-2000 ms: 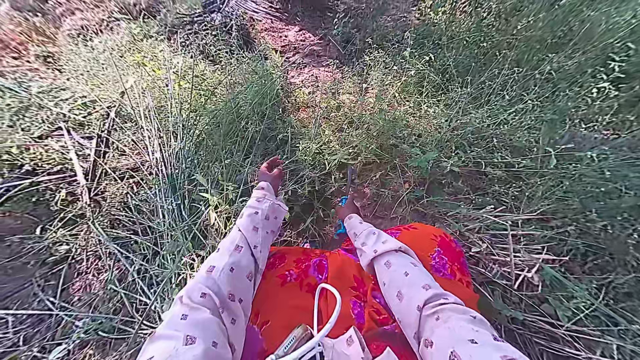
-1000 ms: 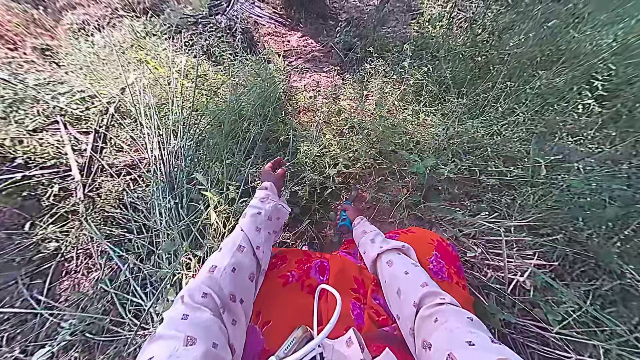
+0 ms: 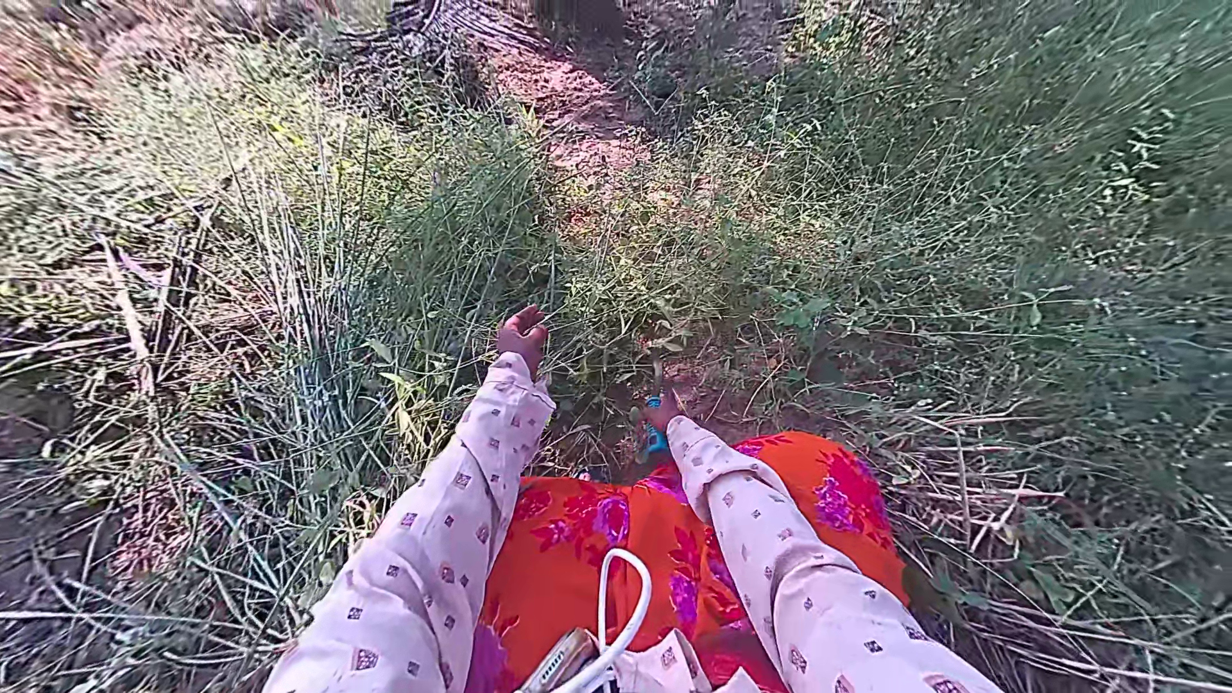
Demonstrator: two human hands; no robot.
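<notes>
My left hand [image 3: 523, 337] is held out over the weeds [image 3: 481, 231] with its fingers partly curled; no object shows in it. To its right and lower, my right hand [image 3: 662, 411] is closed around the blue handle [image 3: 655, 438] of a tool. A short dark part of the tool juts forward past the fingers, and its full shape is hidden among the plants. Orange cloth with a floral pattern [image 3: 597, 549] covers my knees just behind both hands.
Tall grass [image 3: 298, 289] stands at the left near dry stalks [image 3: 130, 308]. Dense green growth [image 3: 1011, 212] fills the right side, with cut straw [image 3: 962, 472] below it. A bare reddish strip of soil [image 3: 577, 106] lies ahead. A white cable [image 3: 630, 616] loops over my lap.
My right hand has shifted slightly with the blue-handled tool, whose dark part showed more upright two seconds ago. The left hand has stayed nearly in place.
</notes>
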